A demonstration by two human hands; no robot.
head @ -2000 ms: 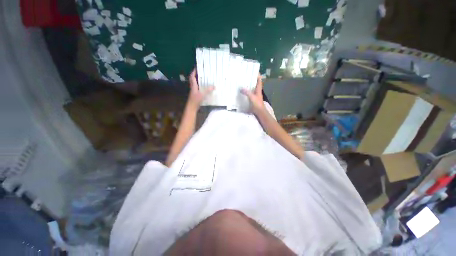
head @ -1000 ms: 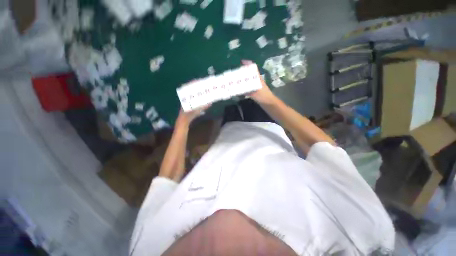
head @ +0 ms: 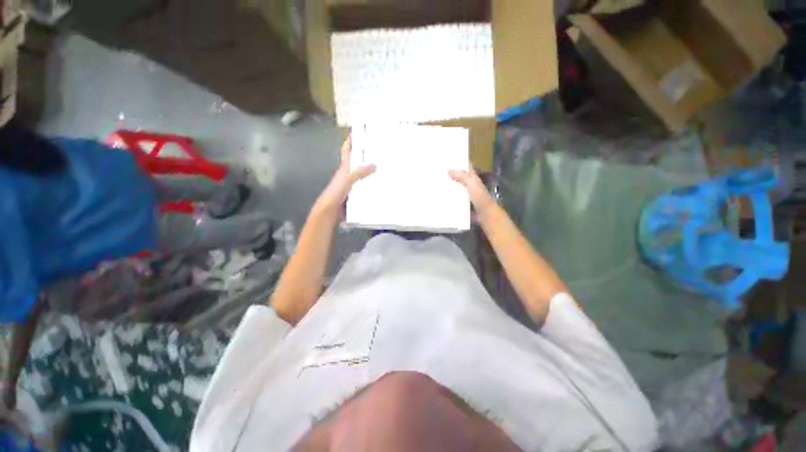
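Note:
A white stack of product boxes (head: pixel 409 181) is held between my two hands in front of my chest. My left hand (head: pixel 349 187) grips its left side, thumb on top. My right hand (head: pixel 473 192) grips its right side, thumb on top. The fingers beneath are hidden. Just beyond stands an open shipping carton (head: pixel 525 53), with packed white product boxes (head: pixel 414 72) showing inside. The held stack overlaps the carton's near edge in view; whether it touches cannot be told.
An empty open carton (head: pixel 680 57) lies at the upper right. A blue stool (head: pixel 707 231) rests on a film-wrapped green case (head: pixel 583 256). A red stool (head: pixel 168 154) and a person in a blue top (head: pixel 79 221) are at left. The scrap-strewn green table (head: pixel 146 408) is at lower left.
The view has turned away from the green table to the open carton. The held boxes have moved along between both hands and now show a broad, plain white face instead of the narrow marked side.

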